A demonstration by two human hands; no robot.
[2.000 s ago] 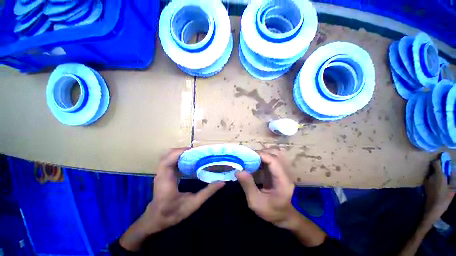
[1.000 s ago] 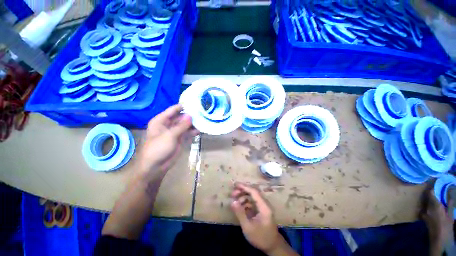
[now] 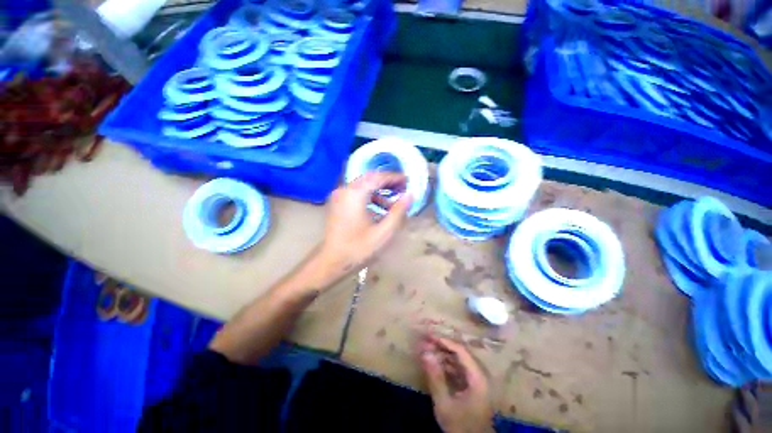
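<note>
My left hand reaches over a pale blue-white flanged ring in the back row of the bench. Its fingers cross the ring's centre hole; blur hides whether they grip it. My right hand is low at the front edge, fingers loosely curled and apart, empty. A white glue bottle lies on the cardboard above my right hand. A stack of flanged rings stands right of my left hand, and another stack stands nearer.
A short ring stack stands left. Leaning rings are at right. Blue crates of rings stand behind, left and right. A small ring lies on the green strip. Red-brown rings lie far left.
My left hand carried the flanged ring from the front of the bench to the back row and is now lower over it. My right hand let go of the ring and stays near the front edge.
</note>
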